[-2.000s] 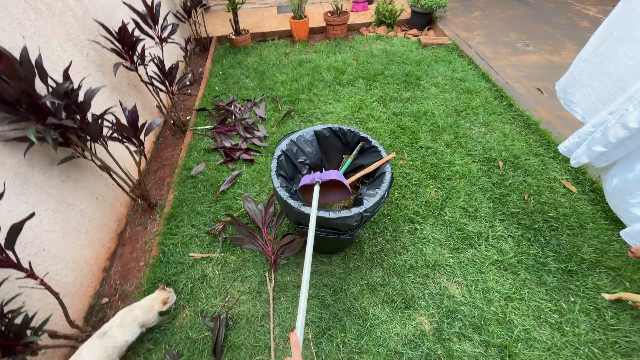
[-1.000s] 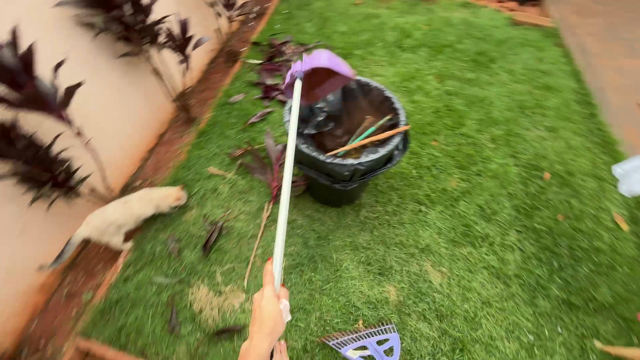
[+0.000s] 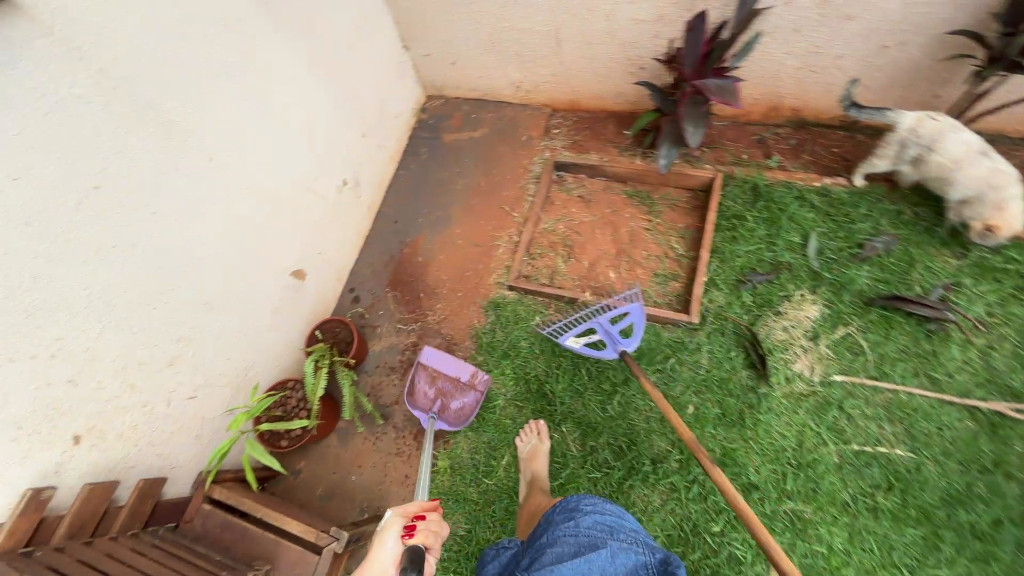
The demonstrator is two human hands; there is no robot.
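My left hand (image 3: 410,534), with red nails, is closed around the long metal handle (image 3: 426,464) of a purple dustpan (image 3: 448,388). The dustpan's pan has reddish dirt on it and is at the border between the paved strip and the grass; whether it touches the ground I cannot tell. A purple plastic rake head (image 3: 604,324) with thin tines lies by the near edge of a wood-framed square of soil (image 3: 620,232). Its wooden handle (image 3: 704,456) runs down to the lower frame edge. My right hand is out of view.
Two potted plants (image 3: 288,416) stand against the pale wall (image 3: 200,200). Slatted wooden furniture (image 3: 256,520) is at lower left. My bare foot (image 3: 534,456) is on the grass. A light-furred animal (image 3: 952,168) is at upper right, near fallen leaves (image 3: 920,304) and a stick (image 3: 920,390).
The dustpan was over the black-lined bin in both earlier frames; now it is away from it, by the paved strip. The view has swung far, and the bin is out of view.
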